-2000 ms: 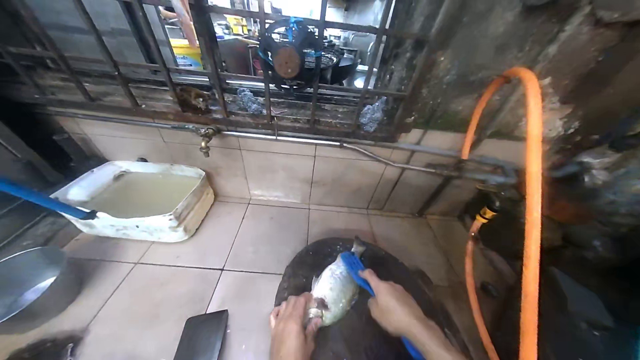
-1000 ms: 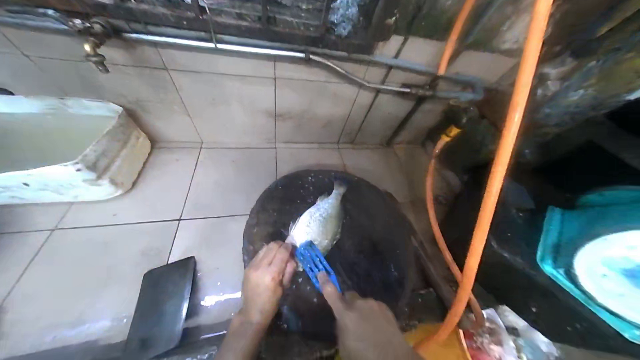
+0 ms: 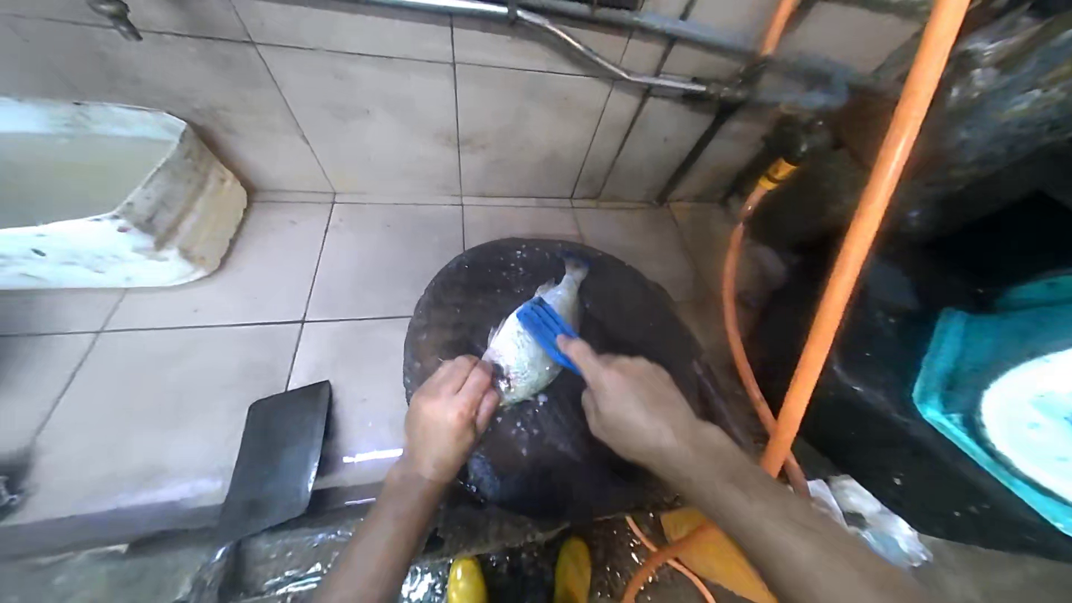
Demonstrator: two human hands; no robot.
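A whole silvery fish point(image 3: 528, 356) lies on a round dark chopping block point(image 3: 469, 293), its tail toward the wall. My left hand point(image 3: 450, 410) grips the head end of the fish, fingers closed on it. In my right hand point(image 3: 624, 398) is a blue plastic fish scaler point(image 3: 546, 331), its ridged head resting on the upper side of the fish's body. Loose scales dot the block around the fish. A wide dark cleaver point(image 3: 276, 456) lies on the tiles to the left of the block.
A white tub of cloudy water point(image 3: 176, 201) stands at the left. An orange hose point(image 3: 863, 218) runs down on the right, beside a teal container point(image 3: 946, 377). Metal pipes point(image 3: 586, 54) and a tap point(image 3: 117, 18) are along the tiled wall. Yellow boots point(image 3: 467, 579) show below.
The scaler has moved from near the fish's head end toward its tail since one second ago. My left hand stays at the head end. The view has tilted down and come closer.
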